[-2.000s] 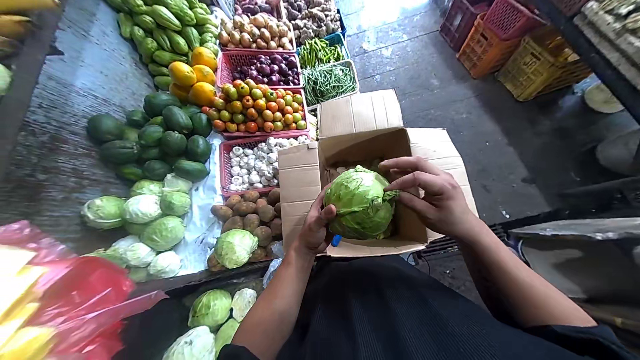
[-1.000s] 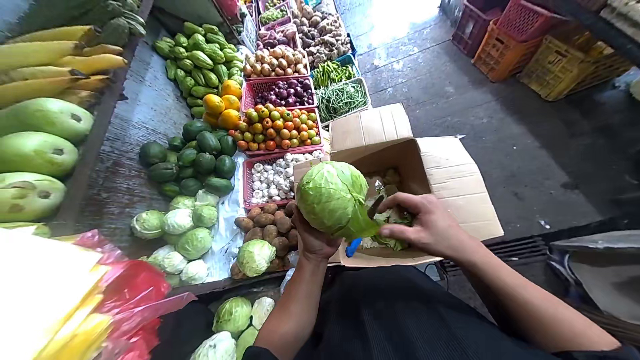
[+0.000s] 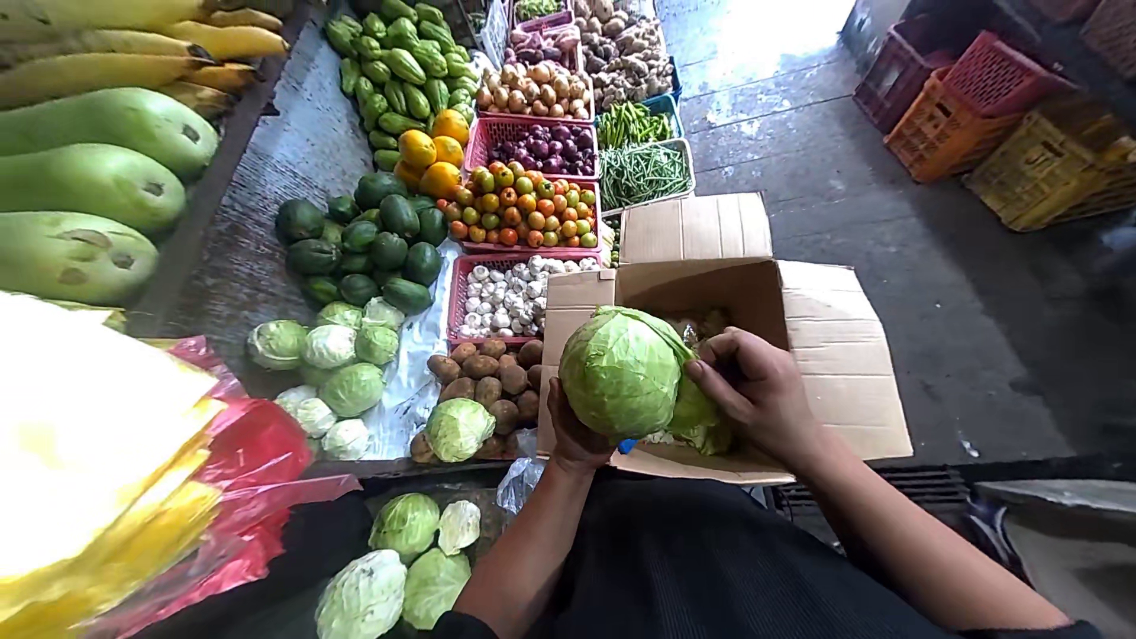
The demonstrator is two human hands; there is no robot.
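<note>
A round green cabbage point(image 3: 619, 373) rests in my left hand point(image 3: 577, 435), which cups it from below and from its left side. My right hand point(image 3: 763, 395) pinches an outer leaf point(image 3: 697, 413) at the cabbage's right side; the leaf hangs down beside the head. Both hands are over an open cardboard box point(image 3: 839, 355) with its flaps spread. Leaf scraps lie inside the box, partly hidden by the hand and the cabbage. A small blue object point(image 3: 627, 445) shows under the cabbage, too little of it to name.
Left of the box are potatoes point(image 3: 488, 377), a basket of garlic point(image 3: 506, 297), tomatoes point(image 3: 524, 209) and a pile of cabbages point(image 3: 352, 389). More cabbages point(image 3: 435, 586) lie below. Plastic bags point(image 3: 257, 479) fill the lower left. Plastic crates point(image 3: 954, 129) stand at the upper right.
The cabbage was lower over the box two seconds ago and is now held further left. An outer leaf has come away from its right side in my right hand's fingers. The view has shifted left.
</note>
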